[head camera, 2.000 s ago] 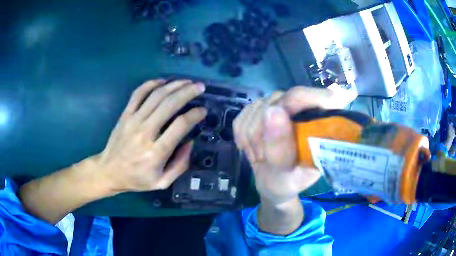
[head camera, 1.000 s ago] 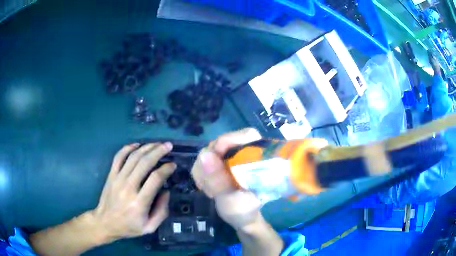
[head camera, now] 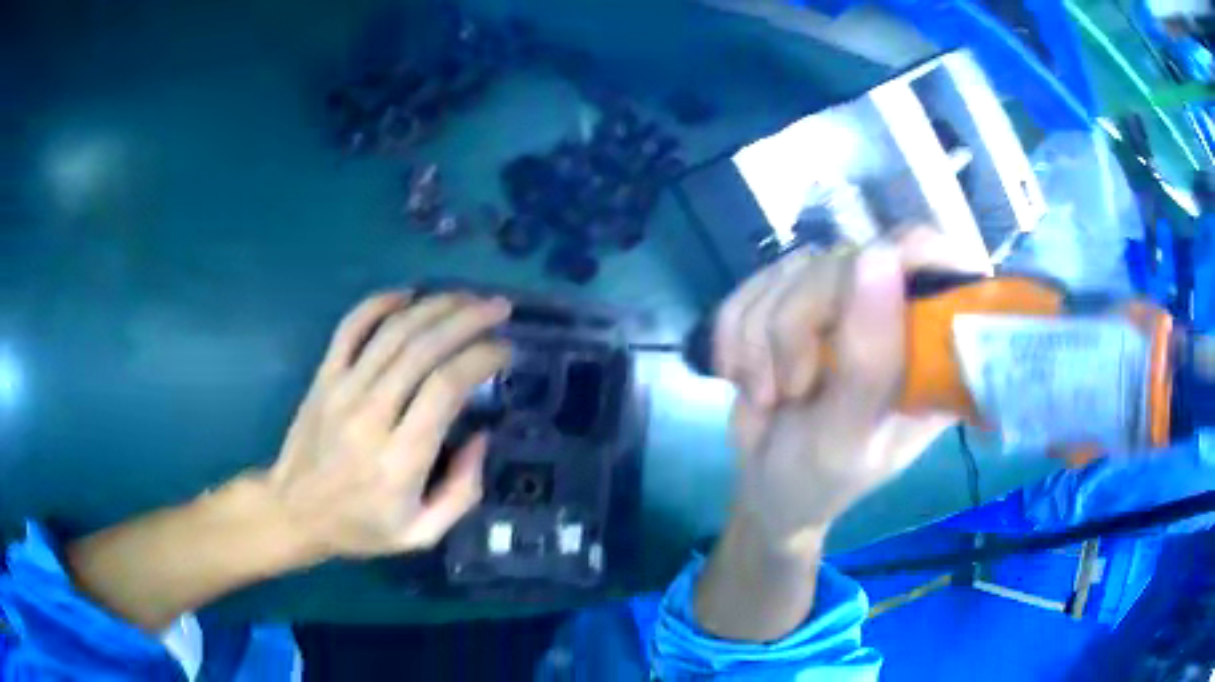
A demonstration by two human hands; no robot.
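Note:
A black moulded housing (head camera: 540, 453) with two small white squares lies at the bench's near edge. My left hand (head camera: 387, 420) lies over its left side, fingers on its upper part, holding it. My right hand (head camera: 826, 353) grips an orange electric screwdriver (head camera: 1026, 360) with a white label, held in the air right of the housing. Its thin bit points left, near the housing's upper right edge; whether it touches cannot be told. The screwdriver is slightly blurred.
Black ring parts (head camera: 400, 113) lie in a loose heap at the back. Small black pieces (head camera: 586, 187) form a nearer heap, with small shiny parts (head camera: 426, 200) to their left. A white-topped screw feeder (head camera: 866, 160) stands at the back right, a clear bag (head camera: 1086, 200) behind it.
The right hand and screwdriver have moved right, away from over the housing, uncovering its right side and the bit. The left hand stays on the housing. The camera view has shifted.

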